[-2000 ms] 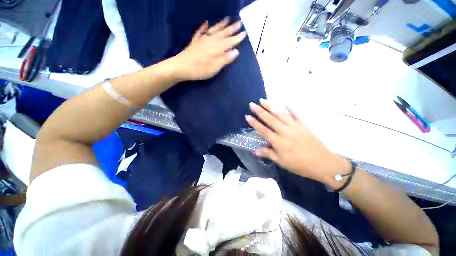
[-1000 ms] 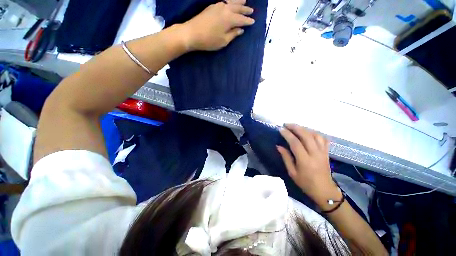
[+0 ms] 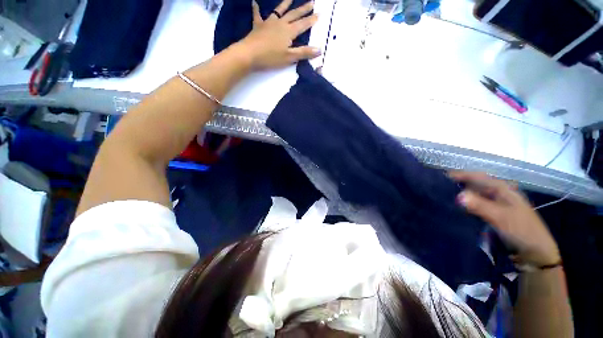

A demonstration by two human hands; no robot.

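Observation:
Dark navy cloth (image 3: 370, 152) runs from under my left hand, over the front table edge, down toward the lower right. My left hand (image 3: 281, 36) lies flat on the navy cloth at the top of the table, fingers spread. My right hand (image 3: 492, 201) is at the lower right, off the table edge, at the far end of the cloth, slightly blurred; I cannot tell if its fingers grip the cloth. The grey cylindrical attachment (image 3: 411, 10) is at the top, cut off by the picture's edge.
Folded navy panels (image 3: 116, 36) lie at the upper left beside red and black scissors (image 3: 47, 69). Pink and blue thread snips (image 3: 506, 96) lie on the white table (image 3: 397, 82) at right. A dark rectangular device (image 3: 545, 23) is at the upper right. A ruler strip (image 3: 241, 123) runs along the front edge.
The navy cloth has been drawn off the table toward the lower right. My right hand has moved right and down from the table. The view has shifted, moving the machine parts up.

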